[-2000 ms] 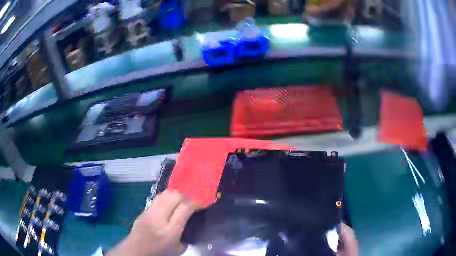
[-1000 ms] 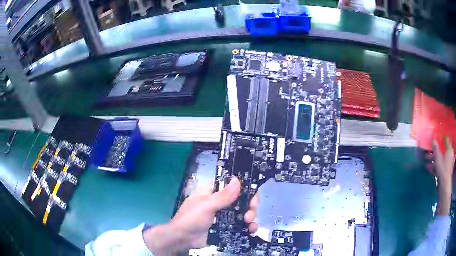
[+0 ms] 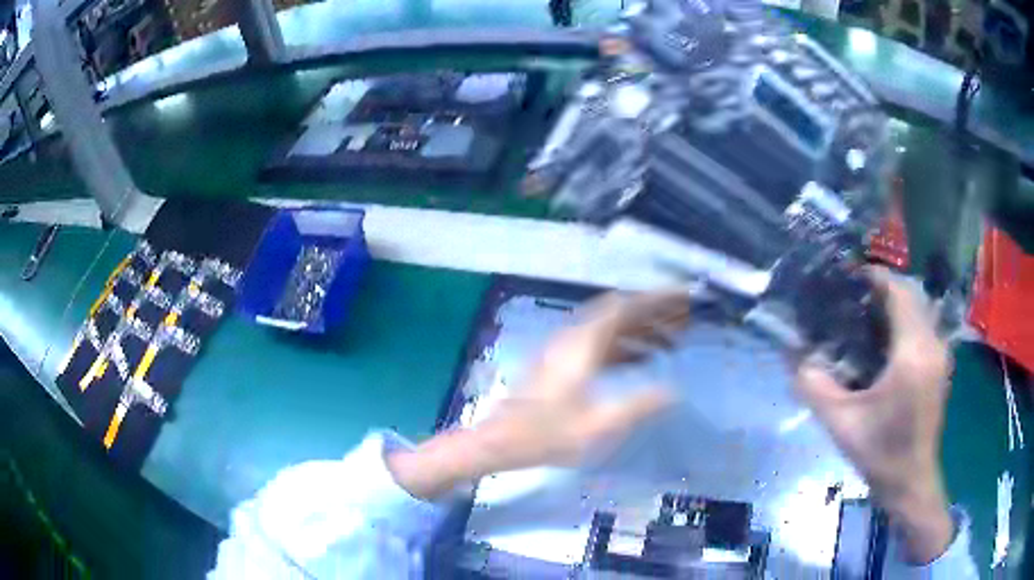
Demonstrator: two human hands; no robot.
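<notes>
The motherboard (image 3: 726,147) is held up and tilted over the laptop top case, and it is blurred by motion. My right hand (image 3: 890,397) grips its lower right end. My left hand (image 3: 567,397) is blurred, with fingers apart, just left of the board's lower part; no hold on the board shows. The laptop top case (image 3: 533,510) lies silver side up on the green mat below both hands. A dark part with white labels (image 3: 714,523) shows near its front edge.
A blue screw bin (image 3: 304,278) and a black mat with small cable assemblies (image 3: 142,329) are at left. Another laptop case (image 3: 397,130) lies on the conveyor. Red bubble wrap (image 3: 1003,295) and white strips (image 3: 1007,499) are at right.
The motherboard has passed from my left hand to my right hand and turned to a tilt. My right hand has come in from the red bag. The view has shifted.
</notes>
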